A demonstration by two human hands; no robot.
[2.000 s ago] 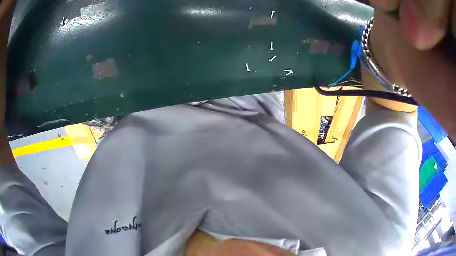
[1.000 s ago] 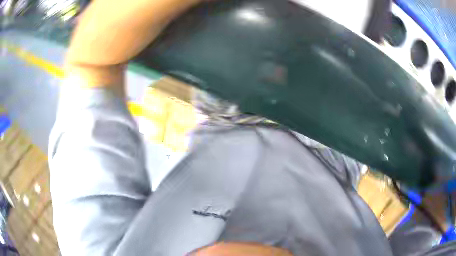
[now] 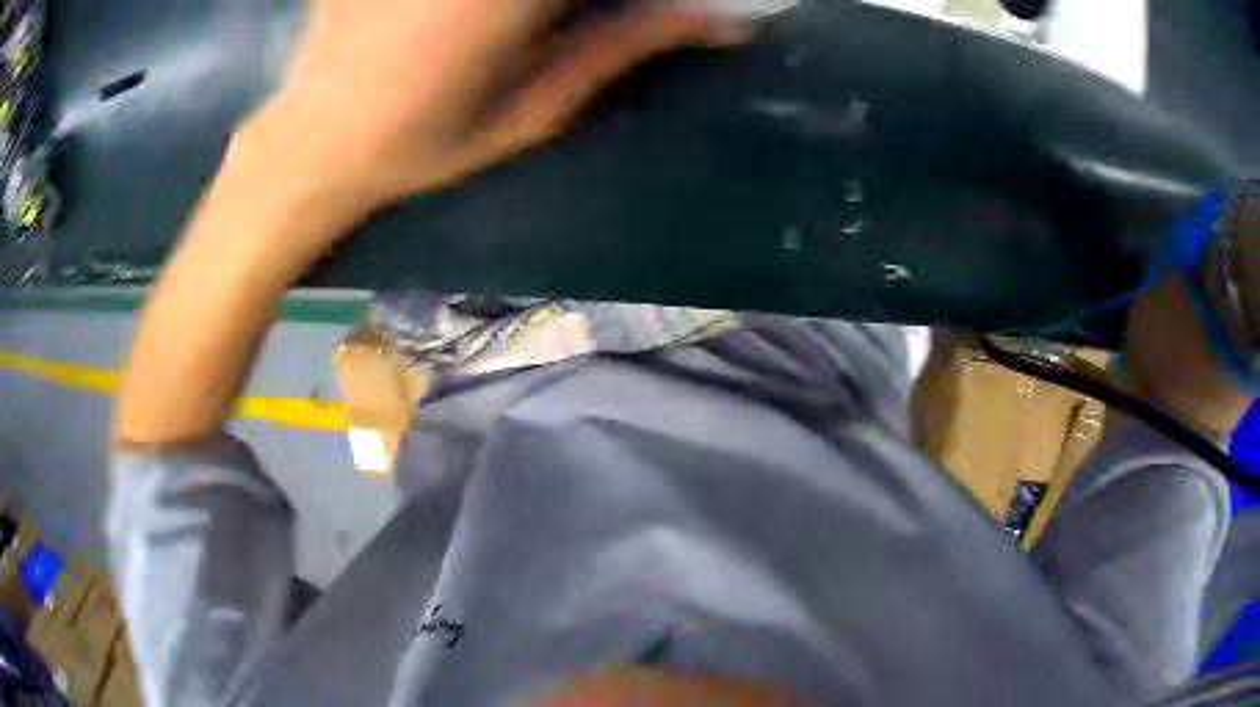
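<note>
The white plastic housing (image 3: 1105,42) is at the top right, cut off by the top edge, with one dark round hole partly showing. My left hand (image 3: 456,97) reaches over the bench from the left, blurred and cut off by the top edge. Its fingertips are at a small whitish shape (image 3: 760,7) left of the housing; whether they grip it cannot be told. At the far right only my right forearm and wrist show, with a blue wrist strap (image 3: 1186,249); my right hand itself is out of the picture.
Small silvery bits (image 3: 853,194) lie scattered on the dark green bench (image 3: 622,228). A thick black cable (image 3: 1105,394) runs past the bench's near edge by my right forearm. Cluttered pieces (image 3: 25,180) are at the far left. Cardboard boxes (image 3: 974,421) stand below the bench.
My left hand has come further over the bench, its fingers now showing at the top. The housing shows less, further up. The camera view has turned, and my right wrist is higher in view.
</note>
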